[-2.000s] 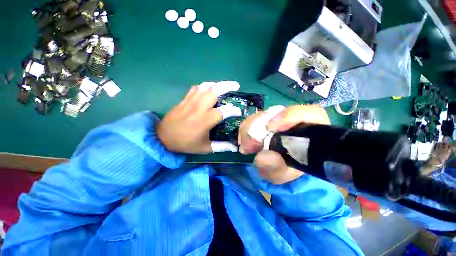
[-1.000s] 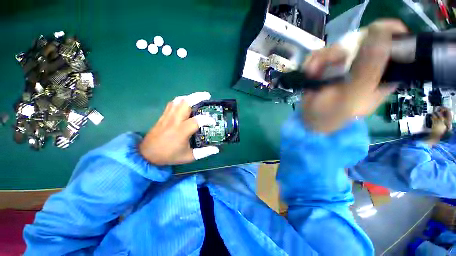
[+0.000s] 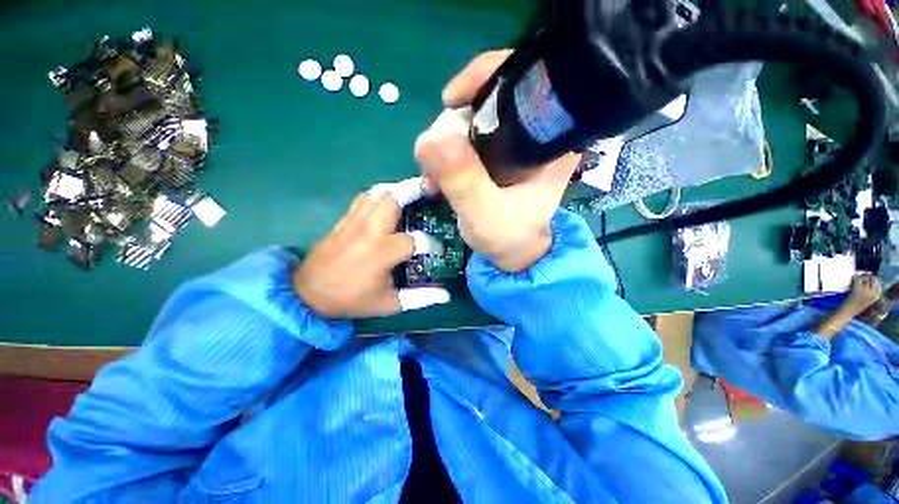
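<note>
The black housing with a green circuit board [image 3: 442,258] lies on the green mat in front of me, partly hidden by my hands. My left hand [image 3: 365,258], with white finger cots, holds the housing from its left side, fingers on its edges and over the board. My right hand [image 3: 498,187] grips the thick black electric screwdriver [image 3: 567,89], tilted over the housing's upper part. The screwdriver's tip is hidden behind my right hand, so I cannot tell whether it touches the board.
A pile of metal clips [image 3: 133,148] lies at left, and several white discs [image 3: 359,86] at the top centre. The screw feeder [image 3: 603,165] is mostly hidden behind the screwdriver. A clear bag [image 3: 705,143], a shiny parts bag [image 3: 702,254] and another worker's arm [image 3: 823,340] are at right.
My right hand has brought the screwdriver from beside the feeder back over the housing. The left hand stays on the housing. The view has shifted slightly.
</note>
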